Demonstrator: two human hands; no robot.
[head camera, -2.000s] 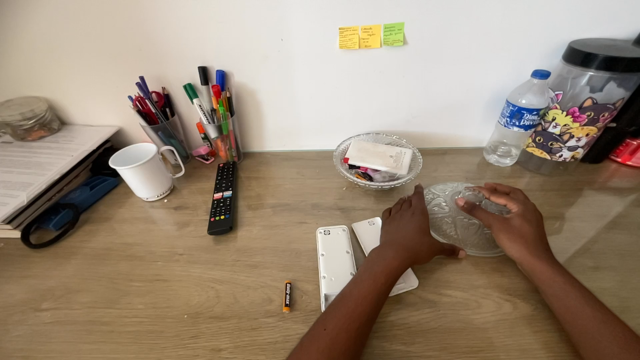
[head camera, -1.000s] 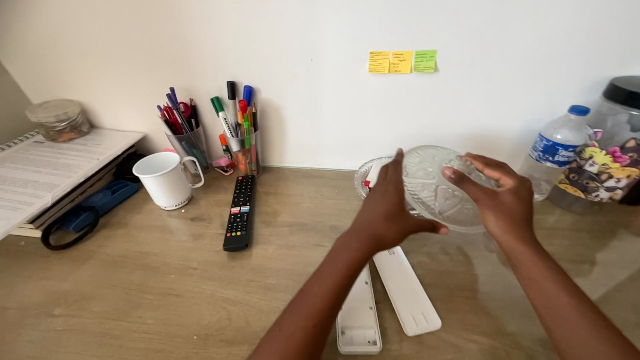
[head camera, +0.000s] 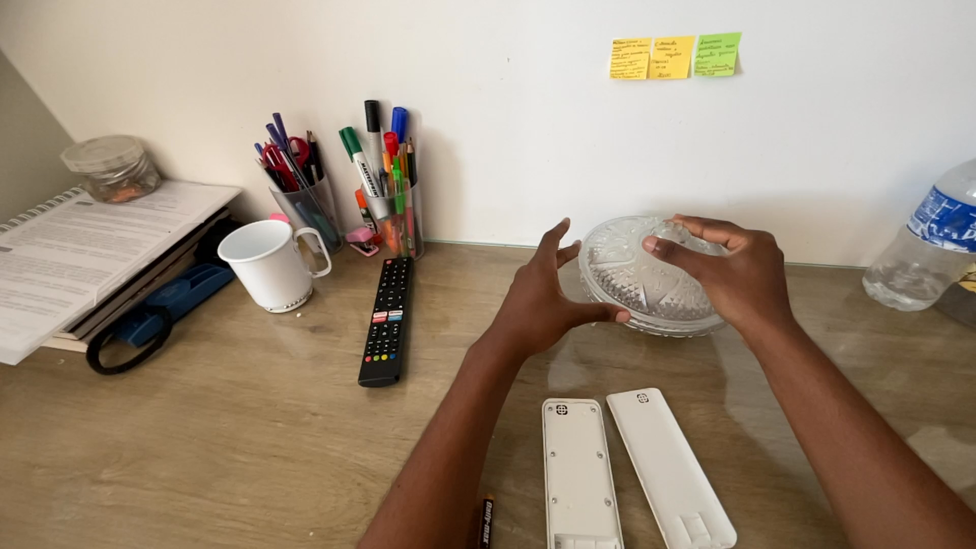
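Note:
A patterned glass lid (head camera: 648, 278) rests on or just over a glass bowl (head camera: 679, 329), whose rim shows beneath it; whether it sits fully down I cannot tell. My right hand (head camera: 732, 267) grips the lid's knob from the right between thumb and fingers. At the lid's left edge, my left hand (head camera: 541, 297) has its fingers spread, thumb by the front rim. Nearer me lie two white plastic parts: a casing with screw holes and a battery compartment (head camera: 579, 465), and a smooth cover (head camera: 671, 465). Beside my left forearm a battery (head camera: 486, 522) is partly hidden.
To the left are a black remote control (head camera: 387, 320), a white mug (head camera: 267, 267) and two pen holders (head camera: 309, 210) (head camera: 396, 217). Papers (head camera: 114, 244), a blue stapler-like tool (head camera: 175, 301) and a lidded jar (head camera: 112, 168) stand far left. A water bottle (head camera: 926, 236) is at right.
The glass lid was on the table right of the bowl; my hands have lifted it and brought it left over the bowl. My left hand has come off the lid's side. The view has shifted.

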